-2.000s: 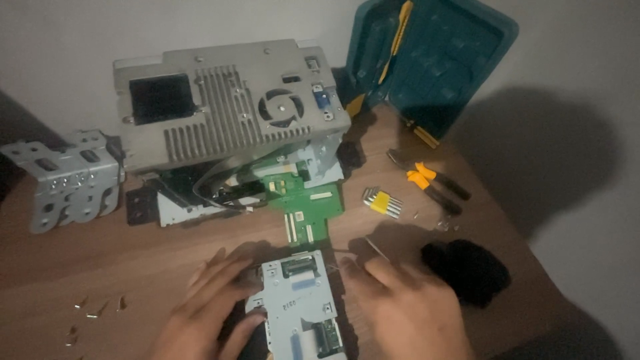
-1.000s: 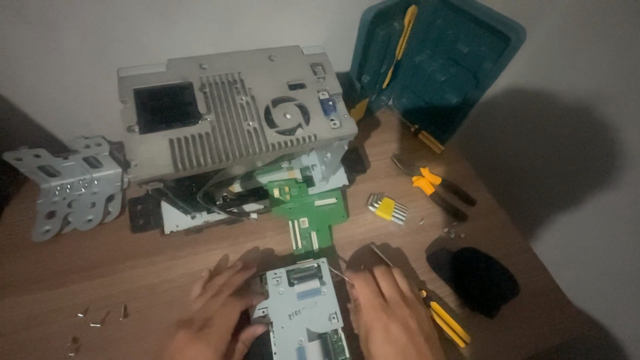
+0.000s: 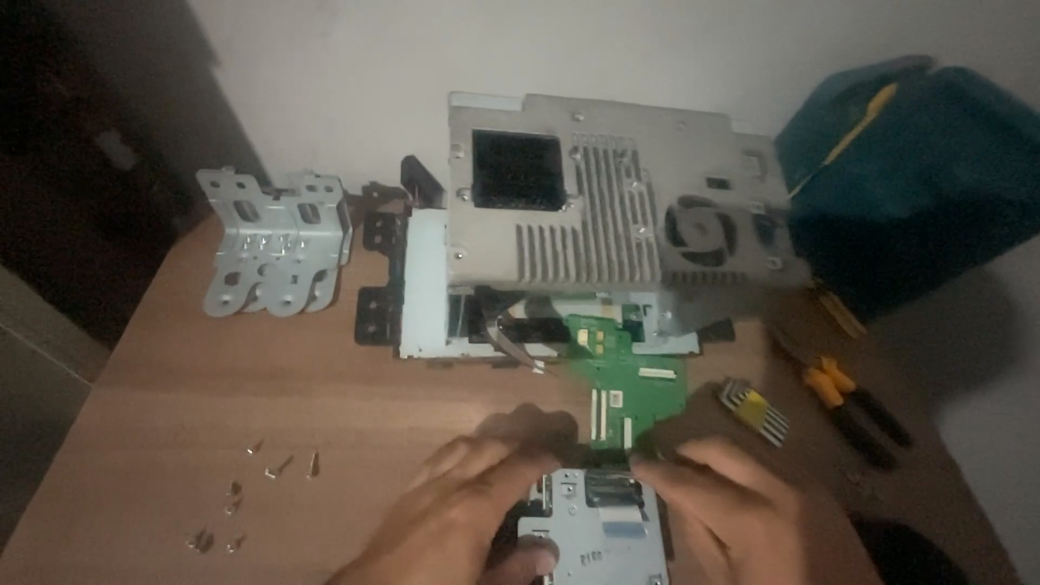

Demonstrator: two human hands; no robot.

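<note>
A metal-framed electronic module point(image 3: 581, 540) with a ribbon cable lies at the bottom centre. My left hand point(image 3: 467, 504) grips its left side, with the thumb on the metal plate. My right hand point(image 3: 723, 504) is at its upper right corner, fingertips near the connector; whether it pinches anything is unclear. Just beyond the module, a green circuit board point(image 3: 642, 394) with white connectors extends from under a large grey metal housing point(image 3: 626, 195), which has slots, a fan-shaped grille and a black square window. A loose flat cable point(image 3: 516, 341) hangs from the housing's front.
Several screws point(image 3: 276, 467) lie at left on the wooden table point(image 3: 349, 406). A bent metal bracket point(image 3: 272, 244) stands behind them. At right are a hex key set point(image 3: 754, 410), orange-and-black pliers point(image 3: 853, 414), a dark object point(image 3: 902, 552) and a teal case point(image 3: 918, 187).
The view has swung left. My right hand has moved to the module's top edge, and the thin tool beside it earlier no longer shows. My left hand stays on the module.
</note>
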